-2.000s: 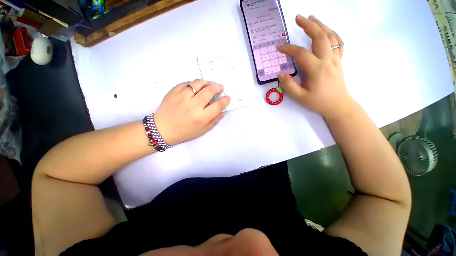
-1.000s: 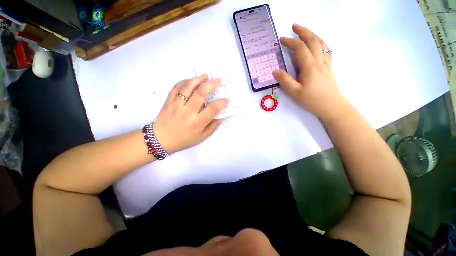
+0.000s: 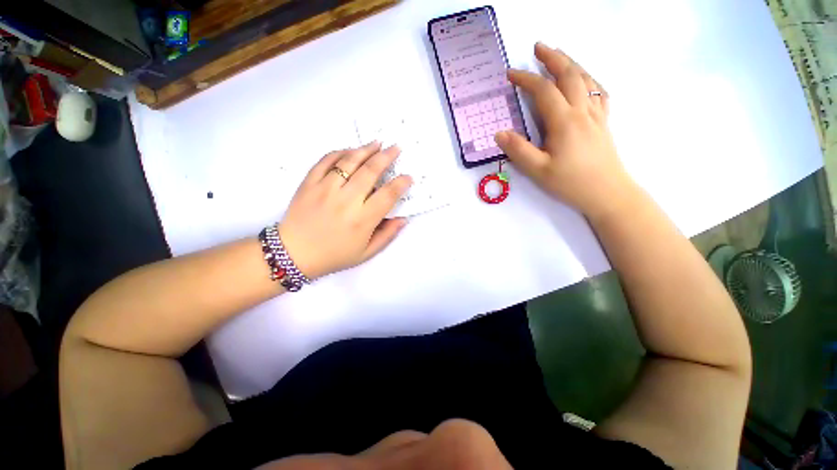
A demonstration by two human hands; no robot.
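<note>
A smartphone lies on the white tabletop, its pale screen showing text above and a keyboard below. A red ring-shaped charm hangs from its lower end. My right hand is at the phone's right side, fingers apart, the thumb over the lower right of the keyboard and the index finger at the right edge. A white paper slip with faint marks lies left of the phone, hard to see against the table. My left hand rests flat on its left part, fingers slightly spread, holding nothing.
A dark shelf with a brown wooden edge stands at the back left. A white rounded object and a crumpled clear bag are on the black surface at far left. A small fan is at right, beyond the table's edge.
Since the earliest frame, the phone and charm appear lower and slightly left in view, fully showing the phone's top. My right index finger has moved from the keyboard to the phone's edge.
</note>
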